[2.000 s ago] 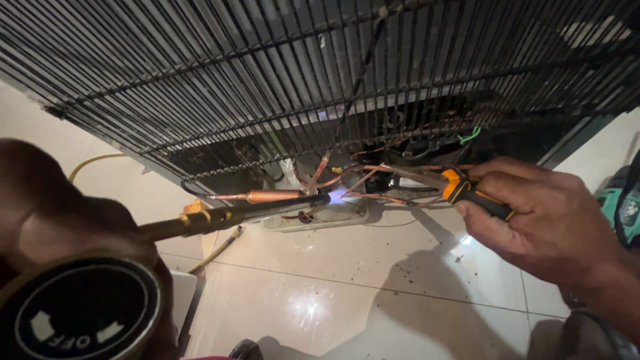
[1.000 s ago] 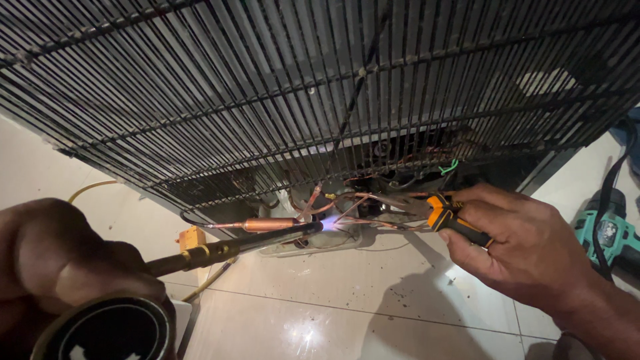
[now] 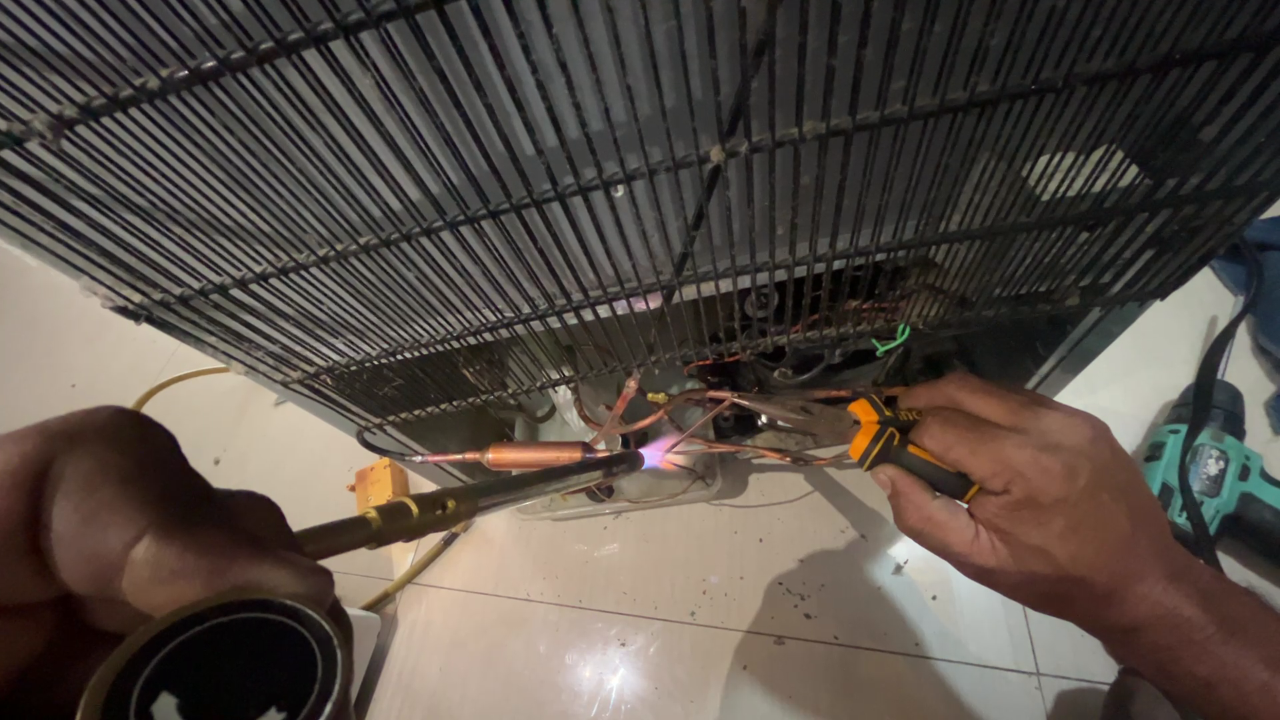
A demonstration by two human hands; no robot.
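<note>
At the lower left, my left hand [image 3: 150, 520] grips a brass gas torch [image 3: 400, 517] with a round black knob [image 3: 235, 665]. From the torch tip a blue-violet flame [image 3: 660, 453] plays on thin copper tubing [image 3: 695, 427], just right of a copper filter drier [image 3: 537, 456]. On the right, my right hand [image 3: 1010, 470] holds pliers [image 3: 875, 435] with orange and black handles. Their jaws point left among the copper tubes; what exactly they pinch cannot be told.
A black wire condenser grid [image 3: 600, 190] on a refrigerator's back hangs over the work. Behind the tubes sits a pale plastic tray [image 3: 620, 503]. A green cordless drill [image 3: 1205, 460] with a black strap lies right. A yellowish hose [image 3: 410, 570] and an orange block [image 3: 380, 483] are left.
The torch's round knob has turned or tilted, and its markings show less than two seconds ago. The flame stays at the copper tubes, and both hands keep their tools.
</note>
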